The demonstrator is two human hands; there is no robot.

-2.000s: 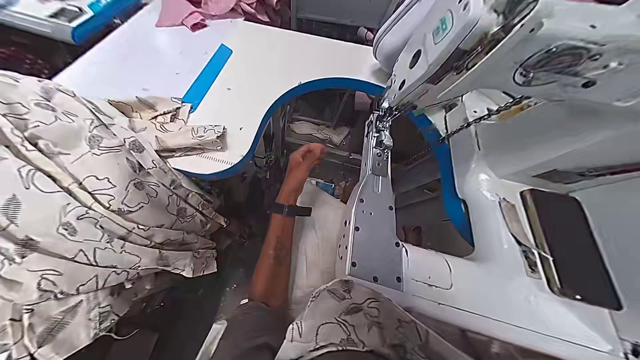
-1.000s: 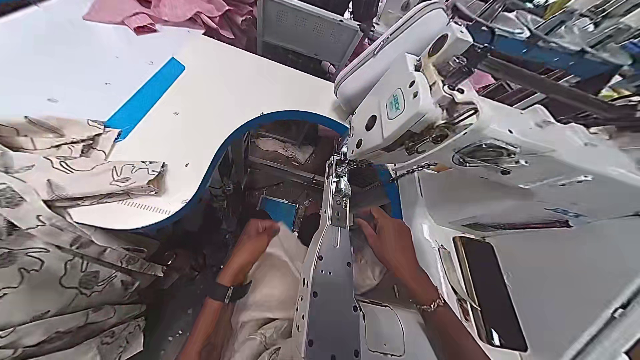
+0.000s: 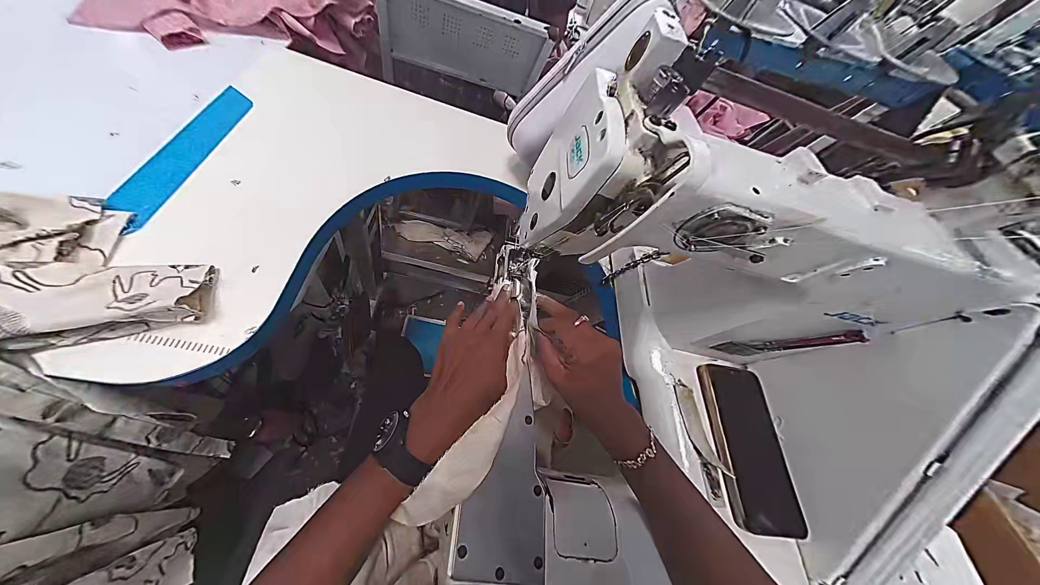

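Note:
My left hand [image 3: 479, 353], with a dark watch at the wrist, lies over cream fabric [image 3: 475, 463] on the narrow arm bed [image 3: 500, 504] of a white Jack sewing machine [image 3: 601, 154]. Its fingertips are close to the presser foot [image 3: 516, 264]. On the other side of the bed, my right hand [image 3: 581, 353] pinches the fabric's edge between thumb and fingers; it wears a ring and a bracelet. The fabric runs from the presser foot down along the bed's left side. Most of the left thumb is hidden.
A white table [image 3: 325, 122] with a curved blue edge stands at the left, bearing folded floral-print fabric [image 3: 114, 296] and pink cloth [image 3: 236, 20]. A smartphone [image 3: 756, 451] lies on the machine's base at the right, below a reddish slim tool [image 3: 800, 343]. Machine parts and a chain hang near the needle area.
Both hands have moved up along the arm bed to the presser foot, bringing the cream fabric there. Two seconds ago only the left hand was plainly in view, beside the bed.

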